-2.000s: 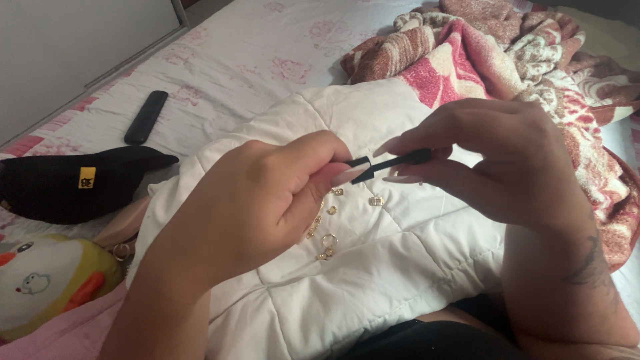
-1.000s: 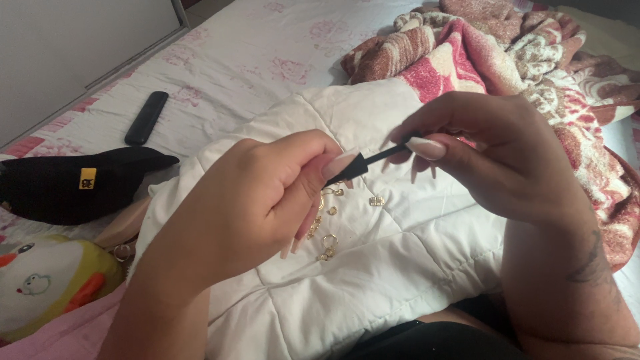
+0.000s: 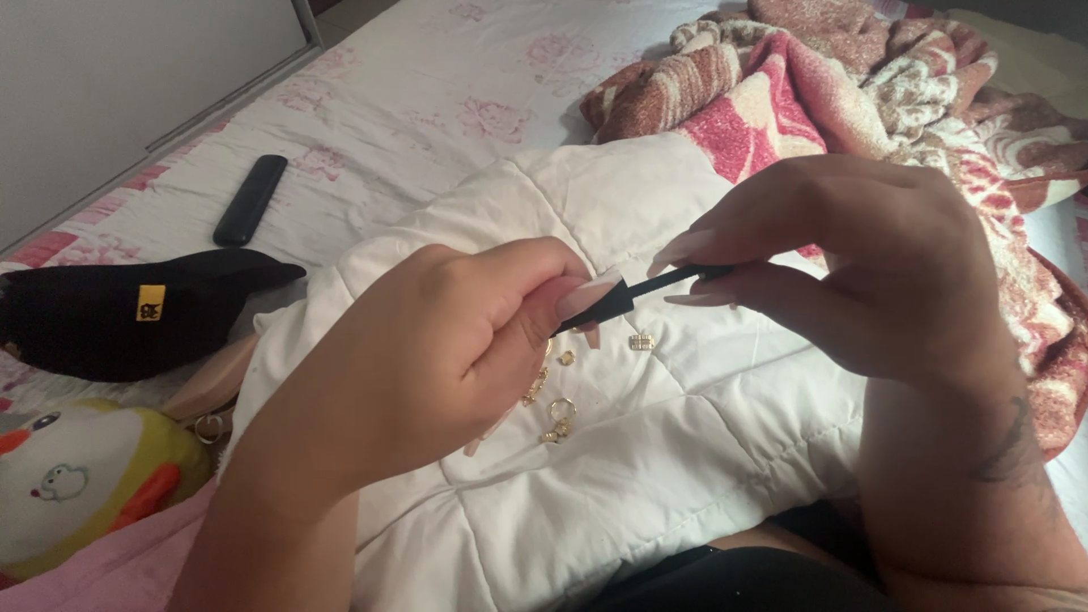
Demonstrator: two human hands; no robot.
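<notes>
My left hand (image 3: 442,357) grips a small black block-like piece (image 3: 605,308) between thumb and fingers. From that piece a thin black strap or stick (image 3: 667,280) runs to my right hand (image 3: 850,255), whose thumb and fingertips pinch its far end. What exactly the black item is cannot be told. Below it, on the white quilted comforter (image 3: 680,459), lie several gold-coloured rings (image 3: 563,410) and small jewellery pieces, some partly hidden by my left hand. A gold rectangular piece (image 3: 642,342) rests apart from them, right of my left fingertips.
A black elongated case (image 3: 249,200) lies on the floral bedsheet (image 3: 399,110). At the left are a black cloth item (image 3: 127,314) with a yellow tag and a plush toy (image 3: 76,476). A patterned blanket (image 3: 790,93) is bunched at the upper right.
My hands have shifted on the black item: two seconds ago the fingertips were closer together, and now a thin black length shows between them. The jewellery has not plainly moved.
</notes>
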